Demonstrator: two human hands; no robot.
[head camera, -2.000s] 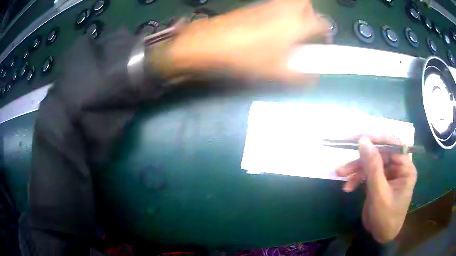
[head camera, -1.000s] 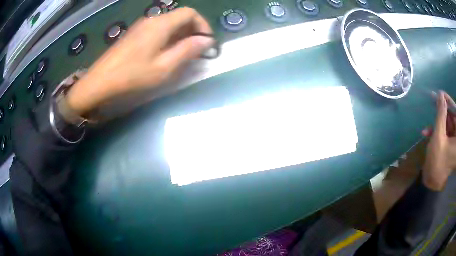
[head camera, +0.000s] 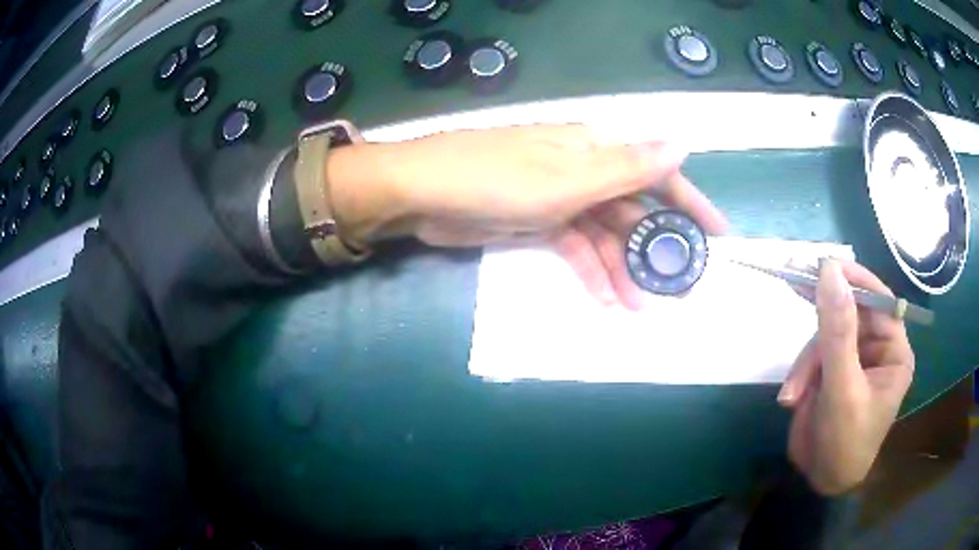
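Observation:
My left hand (head camera: 515, 188) holds a round black knob-like part (head camera: 667, 252) in its fingers, over the upper part of the white sheet. The part faces up, with pale marks on its black rim and a grey-blue raised centre. My right hand (head camera: 856, 376) holds silver tweezers (head camera: 800, 277) like a pen at the sheet's right end. Their tip points left, just short of the part's right edge. Whether the tip carries a thin piece is too bright to tell. The glaring white sheet (head camera: 601, 344) lies flat on the green worktop, partly covered by my left hand.
A shiny steel bowl (head camera: 916, 193) stands at the right by the pale metal rail (head camera: 773, 118). Beyond the rail, the dark green belt (head camera: 580, 64) carries many black parts like the held one. A brown box (head camera: 932, 457) is partly visible below the worktop's right edge.
My left hand has come from the rail to above the sheet with the black part. My right hand has returned from beyond the bowl to the sheet's right end with the tweezers. The view has shifted.

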